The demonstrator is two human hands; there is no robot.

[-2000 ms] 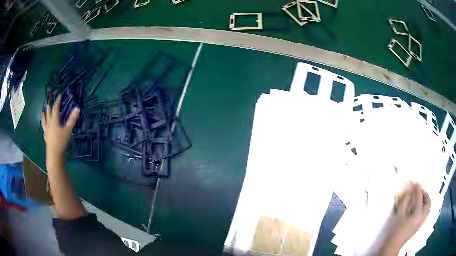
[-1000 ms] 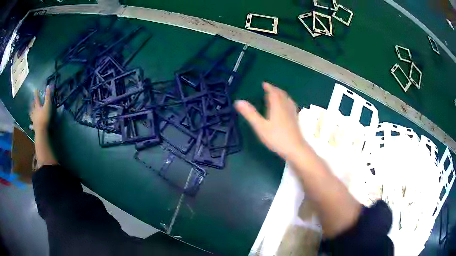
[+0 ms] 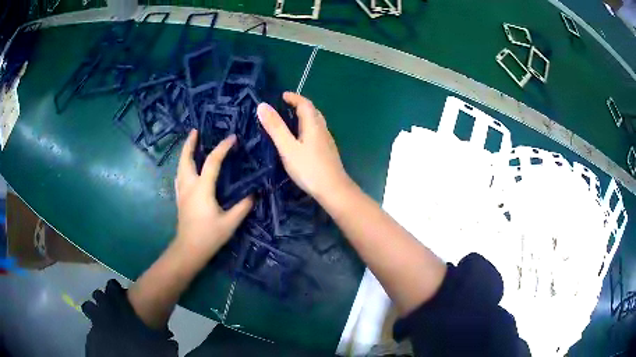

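Observation:
A tangled heap of dark blue-black plastic frames (image 3: 240,185) lies on the green table top. My left hand (image 3: 209,185) is at the heap's near left side, fingers spread, with frames against its fingers. My right hand (image 3: 303,143) is at the heap's right side, fingers curved over it. A bunch of frames stands between the two hands. Both hands touch or nearly touch the frames; whether they grip them is hard to tell. More dark frames (image 3: 157,115) lie loosely to the left and behind.
An overexposed white sheet stack (image 3: 425,181) lies at right, beside a white fan-shaped pile (image 3: 558,216) with cut-outs. A grey-white rail (image 3: 432,73) crosses behind. Pale-outlined frames (image 3: 515,66) lie beyond it. A brown box (image 3: 42,237) is at lower left.
My left hand has moved right from the heap's far left edge. My right hand has moved left onto the heap. The frames are pushed closer together between the hands. The camera view has shifted.

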